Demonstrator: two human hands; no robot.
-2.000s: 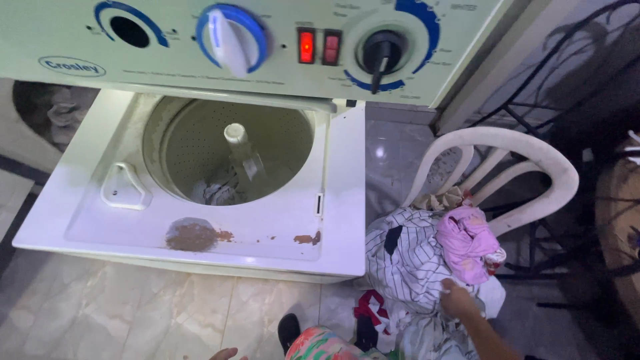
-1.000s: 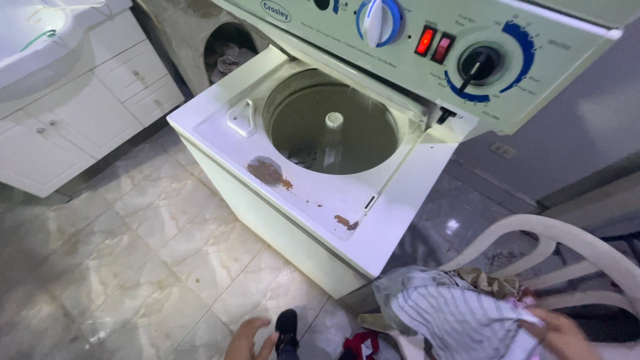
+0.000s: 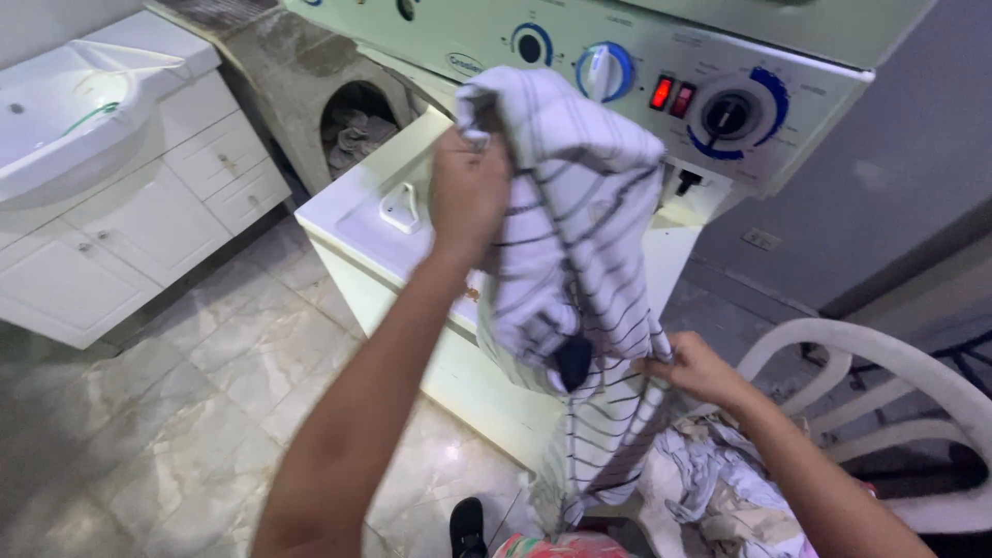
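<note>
A white garment with dark stripes (image 3: 612,232) hangs between my hands in front of the washing machine (image 3: 364,217) and covers most of its tub opening. My left hand (image 3: 469,186) is raised and closed on the garment's upper end. Lower and to the right, my right hand (image 3: 690,368) pinches its side edge. A dark patch (image 3: 573,362) shows on the cloth between them. At the lower right, a pile of light clothes (image 3: 721,488) lies on a white plastic chair (image 3: 837,333).
The control panel (image 3: 620,70) with a lit red switch (image 3: 661,93) stands above the washer. A white sink cabinet (image 3: 139,209) is at the left, beside a concrete washstand (image 3: 287,85) with cloths in its round opening. A dark shoe (image 3: 467,527) is on the tiled floor.
The striped garment has been lifted from beside the chair to in front of the washer. My left hand, which held nothing a second ago, has risen and taken hold of it.
</note>
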